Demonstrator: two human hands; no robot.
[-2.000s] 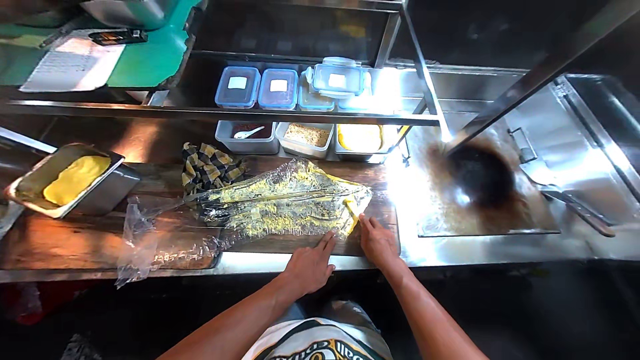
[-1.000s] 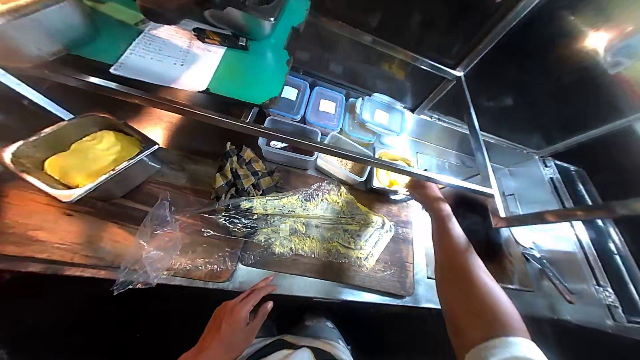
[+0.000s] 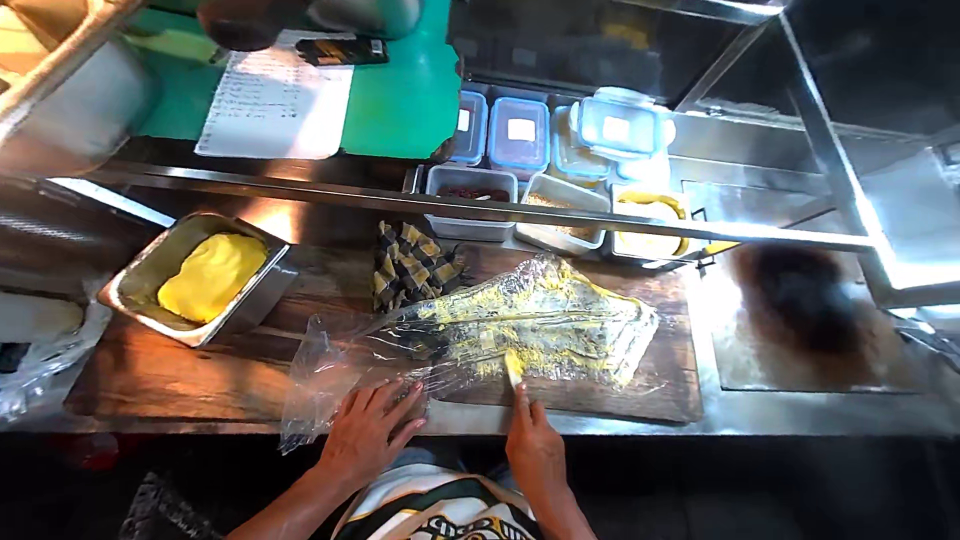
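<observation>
My right hand (image 3: 536, 442) grips a small spatula or brush (image 3: 514, 369) whose yellow-coated end touches the near edge of a plastic film sheet (image 3: 555, 322). Yellow paste is smeared over this film, which lies on a dark wooden board (image 3: 660, 397). My left hand (image 3: 375, 427) rests with spread fingers on the loose, clear end of the film (image 3: 315, 382), near the counter's front edge. A yellow and black checked cloth (image 3: 412, 262) is crumpled behind the film. A white tub of yellow paste (image 3: 649, 217) stands behind the board.
At left stands a metal pan (image 3: 247, 300) with a yellow mass. Food tubs (image 3: 472, 225) and lidded boxes (image 3: 519, 135) line the back. A metal shelf rail (image 3: 375, 201) crosses above the board. A stained steel plate (image 3: 810, 367) is at right; a written sheet (image 3: 277, 112) lies on green.
My right hand has come back from the tub of yellow paste to the film's near edge. My left hand, off the film a second ago, now lies on its loose end.
</observation>
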